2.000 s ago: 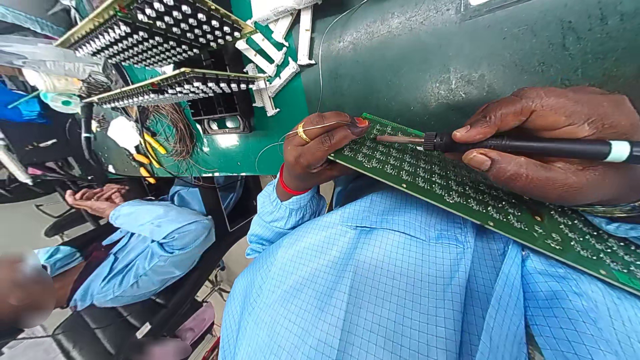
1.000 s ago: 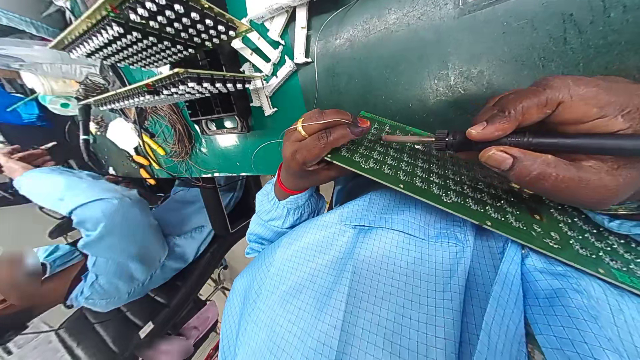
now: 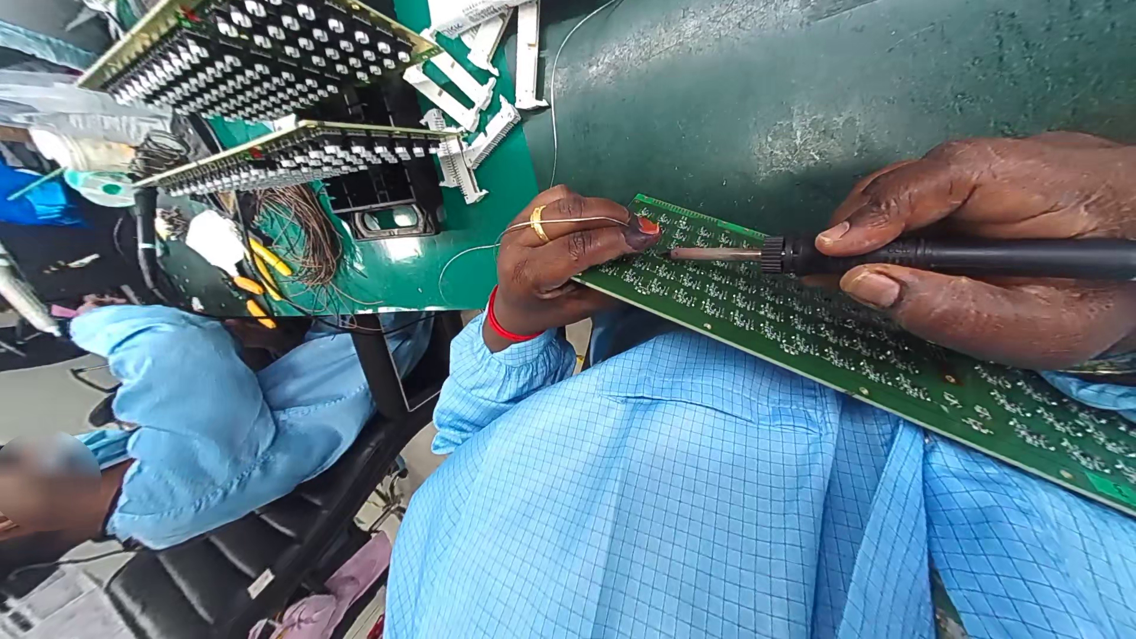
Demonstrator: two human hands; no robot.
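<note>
A long green circuit board (image 3: pixel 763 311), tilted and dense with solder joints, lies along the table edge against my blue checked smock. My left hand (image 3: pixel 568 257) grips its left end, with thin solder wire (image 3: pixel 568 220) running over the fingers to the thumb and fingertip. Between the thumb and fingers of my right hand (image 3: pixel 985 240) is a black-handled soldering iron (image 3: pixel 932 257). The iron's tip points left and is at or just above the board, close to my left fingertips; contact cannot be told.
Two boards with rows of white-topped parts (image 3: pixel 302 151) stand at the upper left. White plastic connectors (image 3: pixel 484 133), a bundle of brown wires (image 3: pixel 302 235) and yellow-orange handled tools (image 3: pixel 266 257) lie near them. A co-worker in blue (image 3: pixel 186 417) sits at the left.
The co-worker at the left has shifted position and moved an arm. My left hand stays on the board's end, and the iron remains in my right hand near the same area.
</note>
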